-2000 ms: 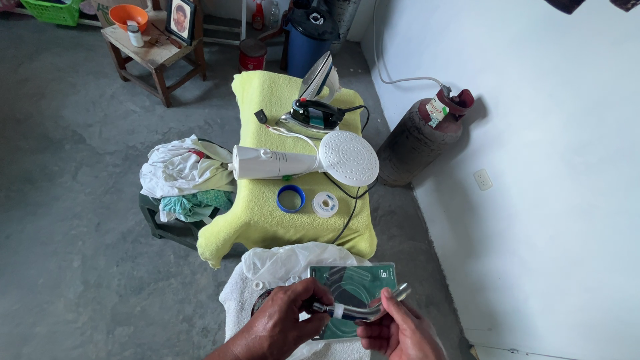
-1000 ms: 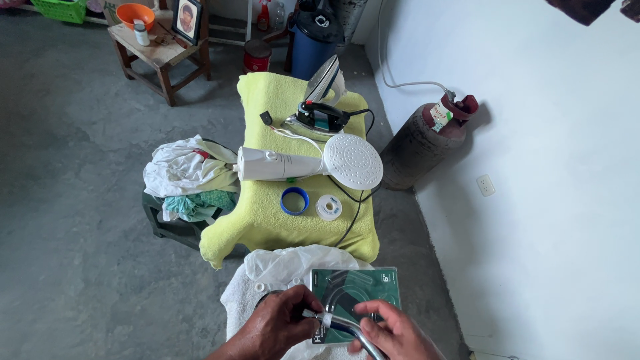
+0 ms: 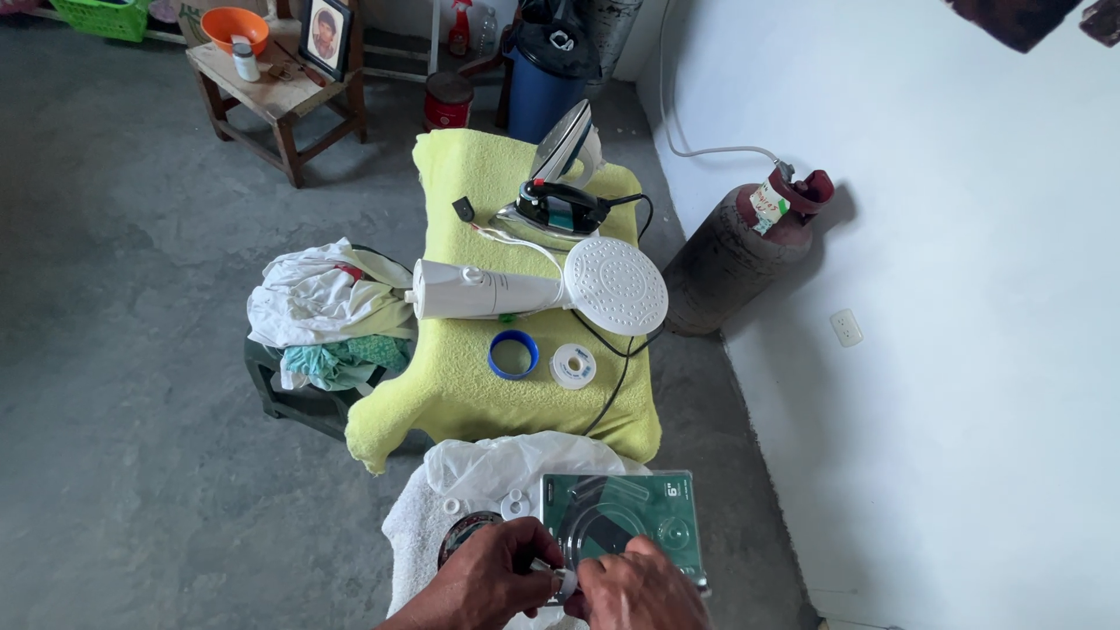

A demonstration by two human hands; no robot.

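Low in the head view, my left hand [image 3: 500, 569] pinches a small white fitting [image 3: 564, 584] on the end of a metal tube, most of which is hidden. My right hand [image 3: 637, 588] closes around the tube just beside it. Behind them a green blister package [image 3: 623, 516] lies on a white towel [image 3: 407, 534] with small white rings [image 3: 514, 504]. Farther back, an electric shower head [image 3: 617, 285] with a white body lies on a yellow towel [image 3: 472, 394]. Near it are a blue tape roll [image 3: 513, 354] and a white tape spool [image 3: 573, 366].
Two clothes irons [image 3: 560, 208] rest at the back of the yellow towel. A gas cylinder [image 3: 744, 254] stands by the wall at right. Clothes [image 3: 324, 297] are heaped on a dark stool at left. A wooden chair [image 3: 262, 83] and a blue bin [image 3: 547, 87] stand behind.
The metal tube, plainly visible between my hands earlier, is now mostly hidden. My right hand was partly spread a second ago and has closed around it, close to my left hand.
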